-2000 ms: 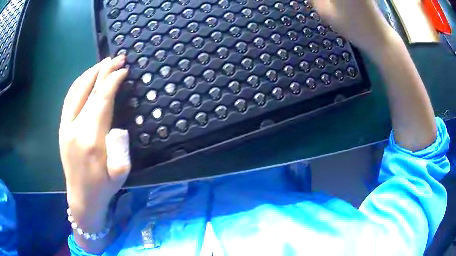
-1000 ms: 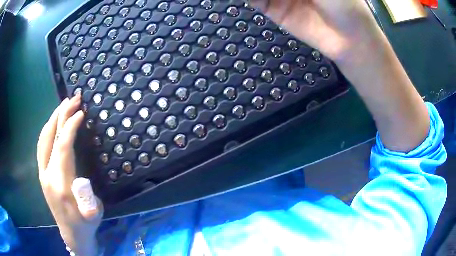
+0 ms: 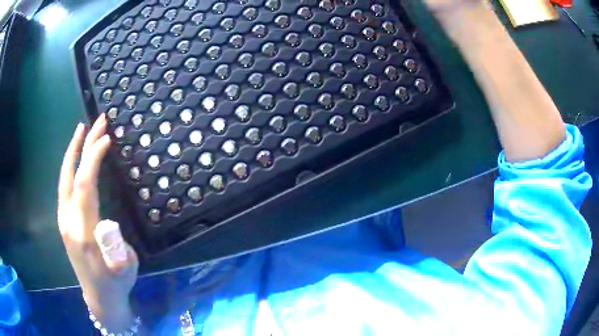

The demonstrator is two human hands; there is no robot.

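A large black blister tray (image 3: 354, 146) lies at an angle, with rows of round pockets holding small shiny round metal parts (image 3: 288, 146). Several parts near the left side look bright white (image 3: 196, 137); the others look silvery with dark centres. My left hand (image 3: 88, 210) lies along the tray's left edge, fingers extended and slightly apart, fingertips at the rim. A whitish cover is on its thumb. My right hand (image 3: 454, 14) is beyond the tray's upper right side, cut off by the top edge and blurred; its fingers and anything in them are hidden.
The tray lies on a dark green bench top (image 3: 315, 210). A tan flat piece (image 3: 529, 12) and a red-orange item (image 3: 562, 2) are at the upper right. A dark edge runs along the far left. Blue cloth (image 3: 12, 295) shows at the lower left.
My right hand has moved from over the tray's upper right part to beyond its right side. The view has shifted, so the tray sits further left than two seconds ago. My left hand stays beside it.
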